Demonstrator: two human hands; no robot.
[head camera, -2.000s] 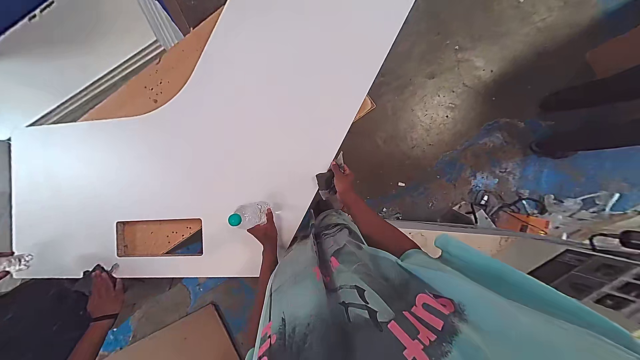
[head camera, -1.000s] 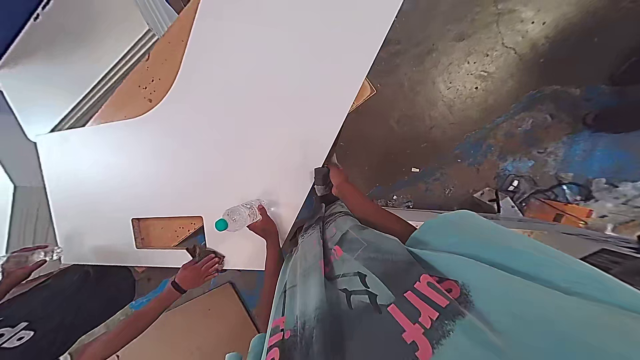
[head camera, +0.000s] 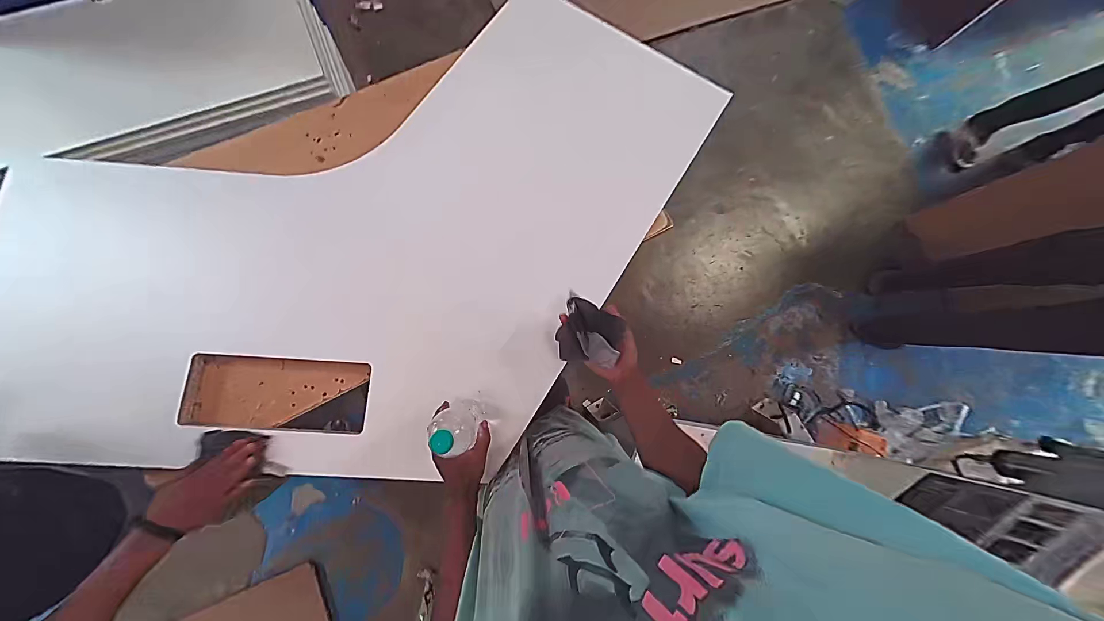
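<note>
My left hand (head camera: 463, 453) is wrapped around a clear plastic bottle (head camera: 461, 421) with a green cap, tilted over the near edge of a large white panel (head camera: 483, 233). In my right hand (head camera: 623, 349) is a crumpled dark grey cloth (head camera: 590, 331), held at the panel's right edge. The panel has an L-like outline with a curved inner corner and a rectangular cutout (head camera: 276, 392), through which a brown board shows.
At the left, a co-worker's hand (head camera: 216, 474) presses a dark cloth (head camera: 226, 444) near the cutout. Another white panel (head camera: 155, 69) lies at the upper left. Plastic scraps and cables (head camera: 854, 423) lie on the floor at the right, near a person's legs (head camera: 992, 285).
My right hand has come up with the cloth, which shows more fully over the panel's edge. The bottle's cap now points more toward me. The co-worker's hand has moved left of the cutout.
</note>
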